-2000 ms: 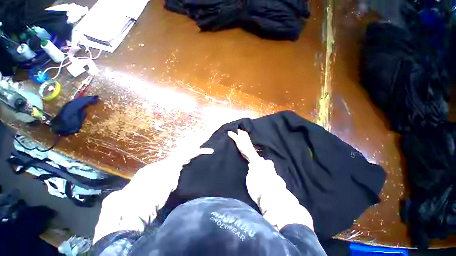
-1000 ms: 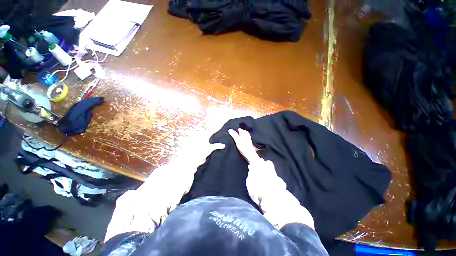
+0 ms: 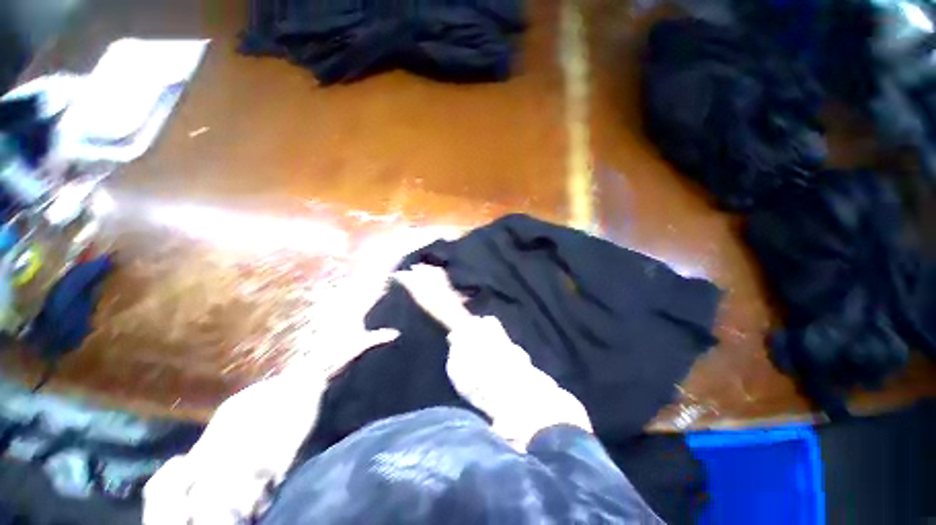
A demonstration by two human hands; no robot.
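Observation:
A black garment (image 3: pixel 595 308) lies spread on the brown table (image 3: pixel 411 133) in front of me, with folds on its right part. My left hand (image 3: pixel 354 344) is at the garment's left edge, washed out by glare; its thumb points right over the cloth. My right hand (image 3: pixel 431 287) lies on the upper left part of the garment, fingers towards its upper edge. Whether the fingers pinch the cloth is too blurred and bright to tell.
Black garment bundles lie at the far side (image 3: pixel 395 36) and right (image 3: pixel 729 113) of the table. A blue crate (image 3: pixel 759 472) stands at lower right. White papers (image 3: pixel 128 97), a yellow tape roll (image 3: pixel 28 264) and a dark cloth piece (image 3: pixel 72 303) are at left.
The view has swung right, so the table things sit further left and more of the blue crate shows. My left hand sits slightly lower relative to my right hand on the garment.

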